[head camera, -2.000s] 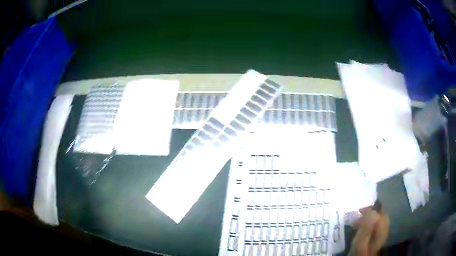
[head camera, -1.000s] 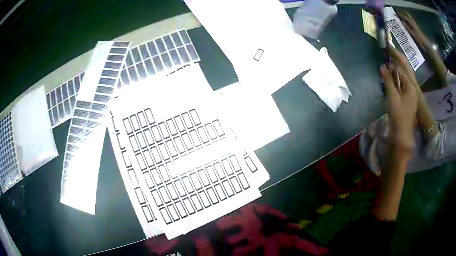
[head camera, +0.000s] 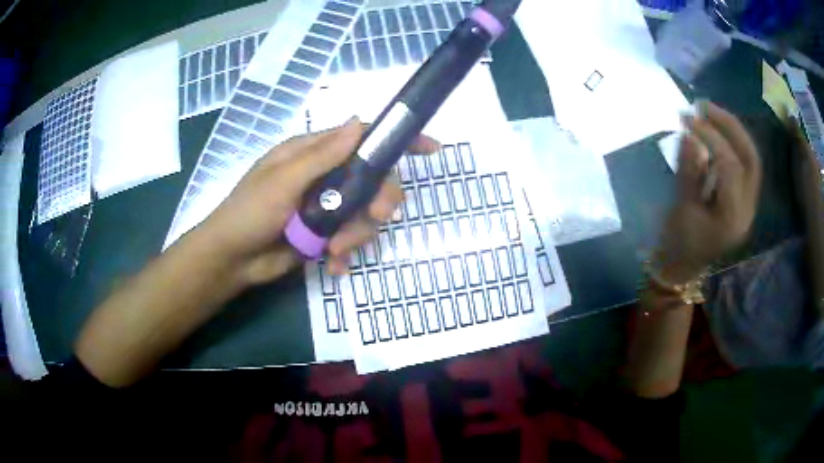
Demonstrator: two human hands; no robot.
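Observation:
My left hand (head camera: 312, 194) is closed around a long black handheld appliance (head camera: 421, 93) with purple trim, tilted up to the right above the sheets. A pale rectangular label and a round silver spot show on it. My right hand (head camera: 718, 181) is raised at the right with bent fingers, blurred, over a white wipe (head camera: 670, 151); whether it grips the wipe I cannot tell. The outlined label sheet (head camera: 443, 271) lies below the appliance, partly hidden by it and my left hand.
A silver-grey label strip (head camera: 217, 72) lies behind, crossed by another strip (head camera: 257, 104). A small-mark sheet (head camera: 68, 149) and blank white sheet (head camera: 137, 122) lie at left. White sheets (head camera: 601, 54), a whitish bottle (head camera: 691, 41) and another person's arm (head camera: 807, 163) are at right.
My left hand is now in view, holding the appliance above the sheets. My right hand is now nearer the wipe, away from the other person's hands. The view has shifted right.

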